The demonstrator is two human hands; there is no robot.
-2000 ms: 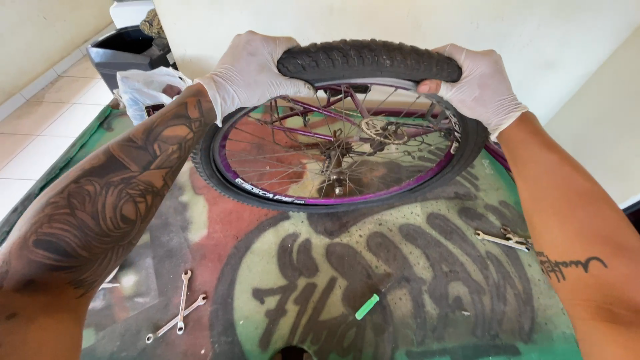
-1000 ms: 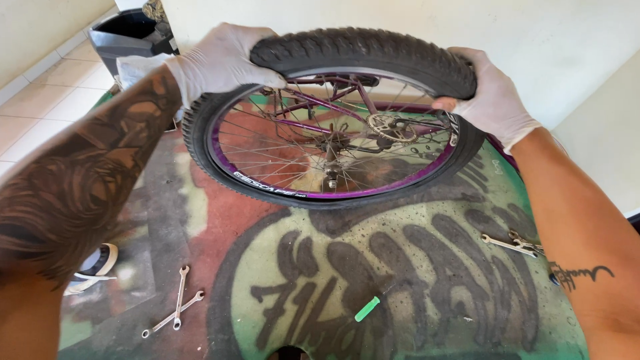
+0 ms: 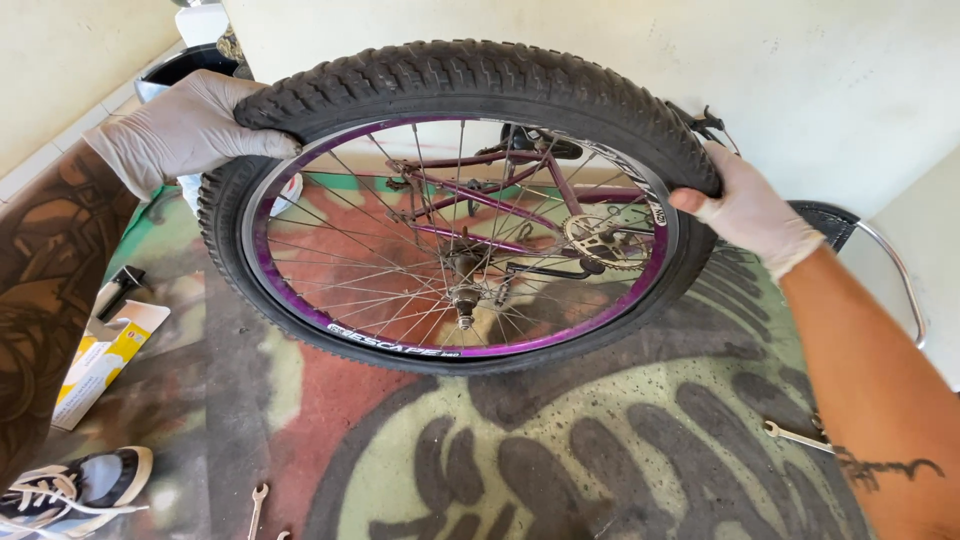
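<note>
My left hand (image 3: 202, 131), in a white glove, grips the knobby black tire (image 3: 465, 82) at its upper left, thumb on the inner sidewall. My right hand (image 3: 750, 199), gloved too, holds the tire at its right side. The tire sits around a purple bicycle rim (image 3: 525, 346) with spokes and a hub (image 3: 465, 292); the wheel is tilted, its far edge raised toward the camera. Through the spokes a purple bicycle frame (image 3: 480, 202) shows, with a chainring (image 3: 607, 240), a crank arm and a black saddle (image 3: 559, 142).
A painted mat (image 3: 390, 435) covers the floor. Combination wrenches lie near the bottom (image 3: 257, 506) and at the right (image 3: 799, 436). At the left are a yellow and white box (image 3: 112, 360) and a sneaker (image 3: 82, 491). A black bin (image 3: 187, 67) and a chair (image 3: 825, 221) stand by the wall.
The view has shifted; the green object seen earlier on the mat is out of it. Both hands have kept hold of the tire, and the wheel now looks nearer, with more of the bicycle frame visible behind.
</note>
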